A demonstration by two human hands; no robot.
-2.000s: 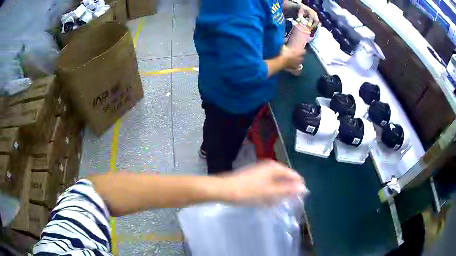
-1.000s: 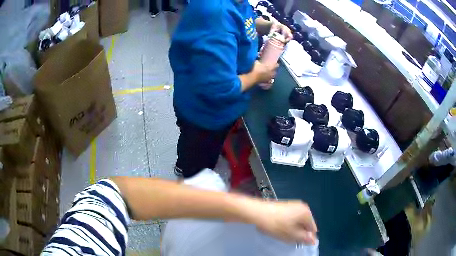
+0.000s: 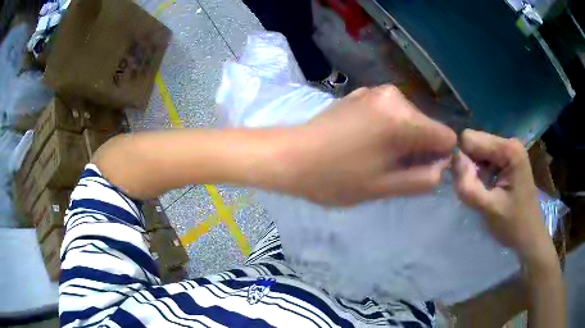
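Note:
A milky, see-through plastic bag (image 3: 378, 243) hangs in front of my body, below my hands. My left hand (image 3: 385, 144) comes in from the left with its fingertips pinched on the bag's upper edge. My right hand (image 3: 497, 176) is beside it, thumb and fingers pinched at the same edge, nearly touching my left fingertips. The thin film between the fingertips is blurred. A second pale plastic piece (image 3: 276, 86) shows behind my left forearm; I cannot tell if it joins the bag.
The green bench top (image 3: 487, 57) is at the upper right. A large open carton (image 3: 106, 48) stands at the upper left above stacked brown boxes (image 3: 61, 154). A person's dark trouser leg and shoe (image 3: 333, 80) are near the bench. Yellow lines (image 3: 221, 208) cross the speckled floor.
My view has turned down, and the cameras have left it. My right hand has come into view and meets my left at the bag's edge. The bag is now spread in front of me.

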